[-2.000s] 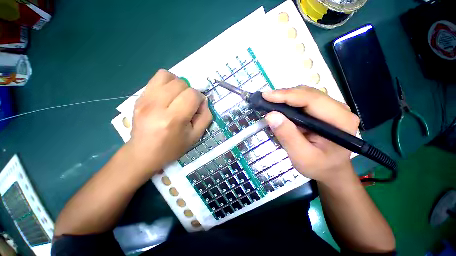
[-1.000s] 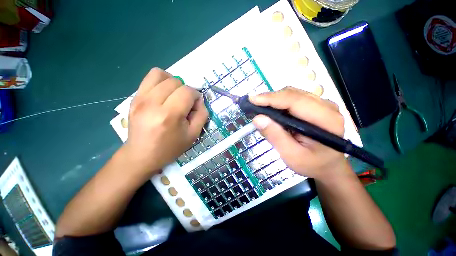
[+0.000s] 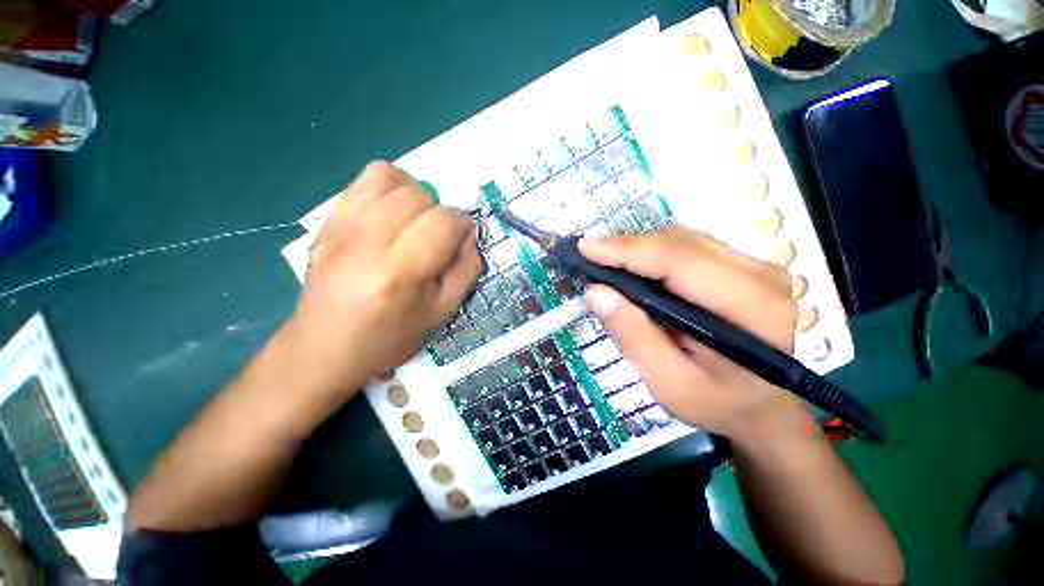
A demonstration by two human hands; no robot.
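My right hand (image 3: 698, 326) holds the black soldering iron (image 3: 710, 326) like a pen, its metal tip pointing left onto the upper part of the PCB panel (image 3: 527, 418). My left hand (image 3: 384, 275) is closed on the thin solder wire (image 3: 172, 244), which runs in from the left edge; the wire's end is near the iron tip. A green band shows on a left finger. The panel has green strips and a grid of small dark and shiny squares. It lies in the white holed pallet (image 3: 698, 160). My left hand covers part of the panel.
A phone (image 3: 870, 195) and green-handled pliers (image 3: 952, 315) lie right of the pallet. A round yellow-black item (image 3: 807, 34) stands at the upper right, a black object (image 3: 1007, 120) beyond. A second pallet (image 3: 86, 441) lies at lower left, boxes (image 3: 46, 109) at upper left.
The pallet and the items on the right appear shifted right in the picture. The iron tip has moved slightly down from its first place on the panel. Both hands keep their holds.
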